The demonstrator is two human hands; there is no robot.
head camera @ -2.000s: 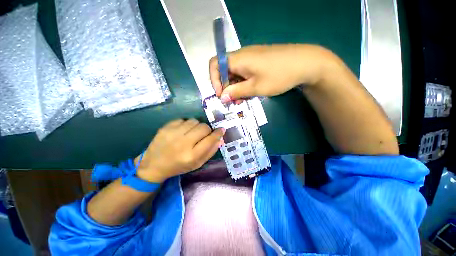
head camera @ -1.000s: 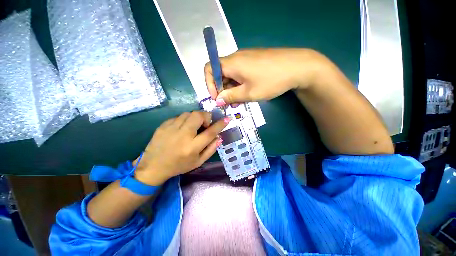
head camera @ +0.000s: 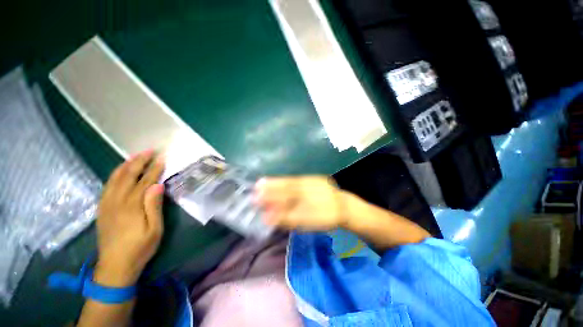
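Observation:
A silver-grey phone middle frame (head camera: 220, 191), blurred by motion, lies tilted over the near end of a long beige adhesive sheet (head camera: 121, 96) with white edges. My right hand (head camera: 300, 203) is blurred and closed on the frame's lower right end. My left hand (head camera: 131, 220) is at the frame's left, fingers on or beside the sheet's edge; whether it grips anything cannot be told. A blue wrist strap (head camera: 112, 292) is on my left wrist. The tweezers cannot be made out.
Bubble wrap bags (head camera: 45, 185) lie at the left. Spare adhesive sheets (head camera: 332, 76) lie on the green mat (head camera: 224, 70). Black trays (head camera: 383, 48) holding phone frames (head camera: 412, 81) stand at the right, above blue floor (head camera: 521, 166). A brown box (head camera: 537, 246) stands at the lower right.
The view has swung right, showing more trays and floor. My right hand has moved from the frame's top to its lower right end. My left hand has moved off the frame's face to the sheet's edge.

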